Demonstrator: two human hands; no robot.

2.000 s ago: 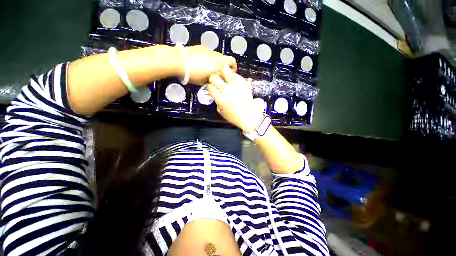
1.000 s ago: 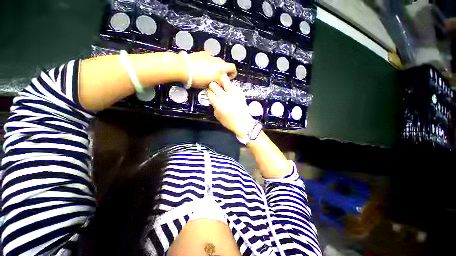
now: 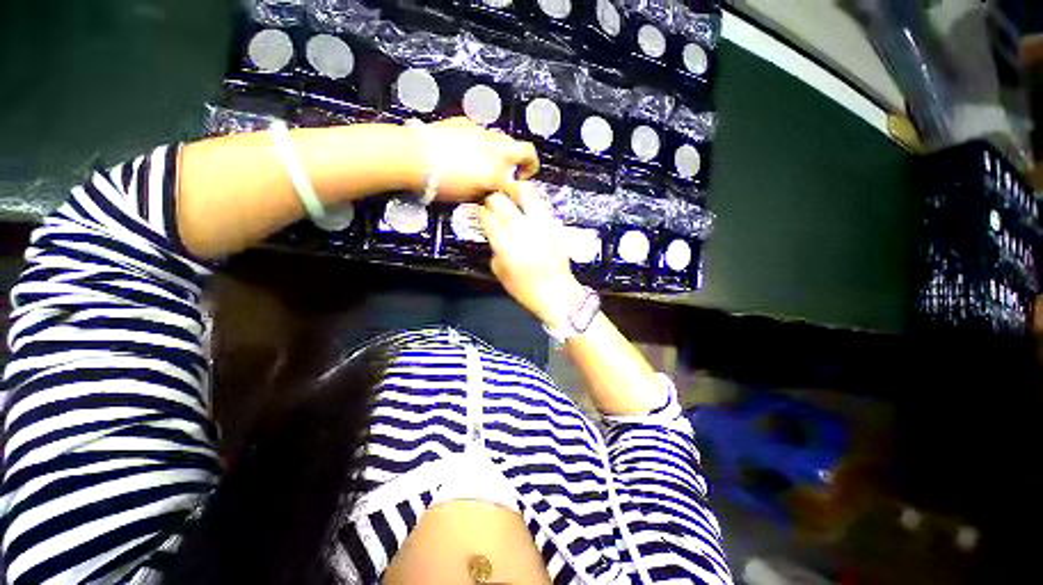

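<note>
A black parts tray [image 3: 300, 96] lies on the green bench with rows of pale round-faced units [image 3: 542, 117]. Strips of crinkled clear film [image 3: 475, 57] run between the rows. My left hand [image 3: 467, 160], the arm with a bangle, reaches in from the left over the front rows. My right hand [image 3: 524, 242], with a watch at the wrist, comes up from the lower right. The fingertips of both hands meet above the front row. Whether they pinch a small part or film there is too blurred to tell. My hands and left forearm hide some units.
The dark green bench top [image 3: 789, 194] extends right of the tray. Another black tray with pale dots [image 3: 989, 246] is at the far right. A blue stool [image 3: 778, 440] stands on the floor at lower right. The bench's front edge runs just below the tray.
The tray and right hand appear shifted slightly left from two seconds ago, with the whole view. My right hand has tilted a little; the fingertips stay together at the same place over the tray.
</note>
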